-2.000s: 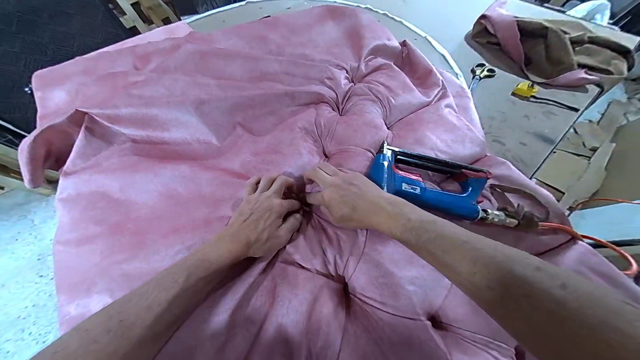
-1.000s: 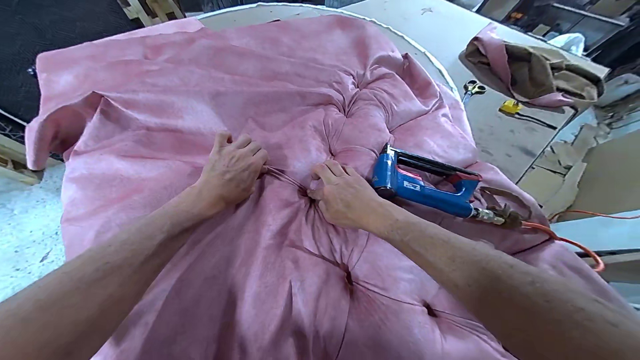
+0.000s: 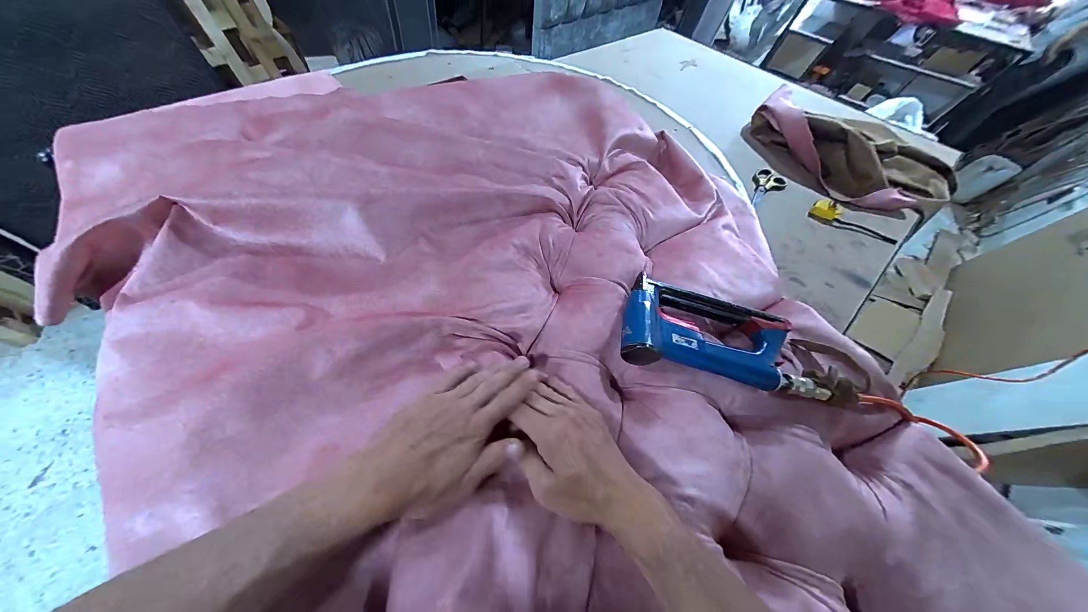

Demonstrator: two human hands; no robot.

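Pink velvety upholstery fabric (image 3: 280,280) lies over a rounded padded panel, gathered into deep tufts and pleats through the middle and right. My left hand (image 3: 446,433) rests on the fabric just below a tuft, its fingers pointing up and right. Beside it my right hand (image 3: 569,450) presses on the same spot, with the fingertips of both hands close together. What lies under the fingers is hidden. A blue pneumatic staple gun (image 3: 710,344) lies on the tufted part, right of my hands, joined to an orange air hose (image 3: 943,425).
On the worktable (image 3: 816,263) behind and to the right are scissors (image 3: 767,182), a yellow tool (image 3: 824,211) with a dark strip, and a bundle of brown and pink fabric (image 3: 867,161). Cardboard pieces (image 3: 1011,297) stand at the right. A wooden pallet-like frame (image 3: 242,38) is at the back left.
My left hand has moved right, back beside my right hand, from where it was pulling at the fabric on the left. The staple gun lies where it was on the fabric.
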